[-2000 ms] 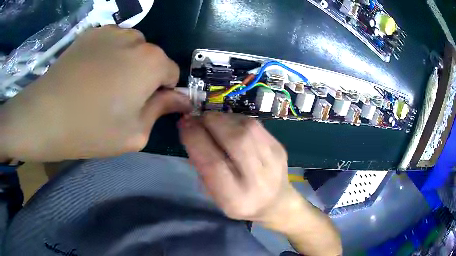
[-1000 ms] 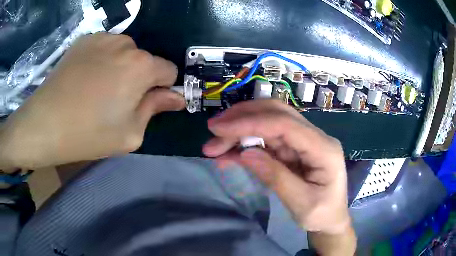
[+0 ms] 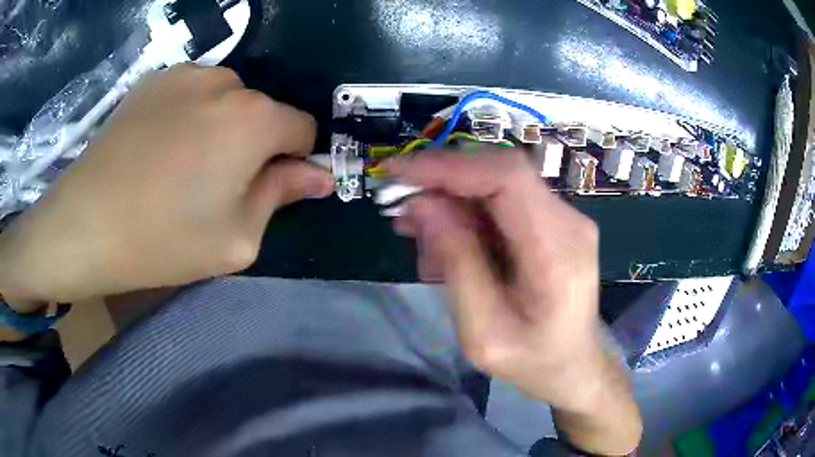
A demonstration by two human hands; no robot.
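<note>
The open white power strip housing (image 3: 402, 90) lies lengthwise on the dark mat, with metal contacts and white blocks along it. My left hand (image 3: 179, 170) pinches the white power cord (image 3: 318, 160) just outside the clear cord grip (image 3: 347, 166) at the housing's left end. My right hand (image 3: 509, 241), slightly blurred, holds a small white part (image 3: 396, 195) in its fingertips beside the cord grip, over the housing's near edge. The blue wire (image 3: 487, 95) arches over the contacts. My right fingers partly cover the yellow-green wire (image 3: 411, 146).
The mains plug (image 3: 234, 40) with its black face lies at the upper left, beside the clear plastic bag (image 3: 45, 98). A spare strip assembly (image 3: 652, 31) lies at the upper right. A brown and white edge piece (image 3: 786, 178) borders the mat at the right.
My right hand left the cord grip, showed the small white part below the housing, then moved up and left with it to the housing's left end. My left hand stays on the cord.
</note>
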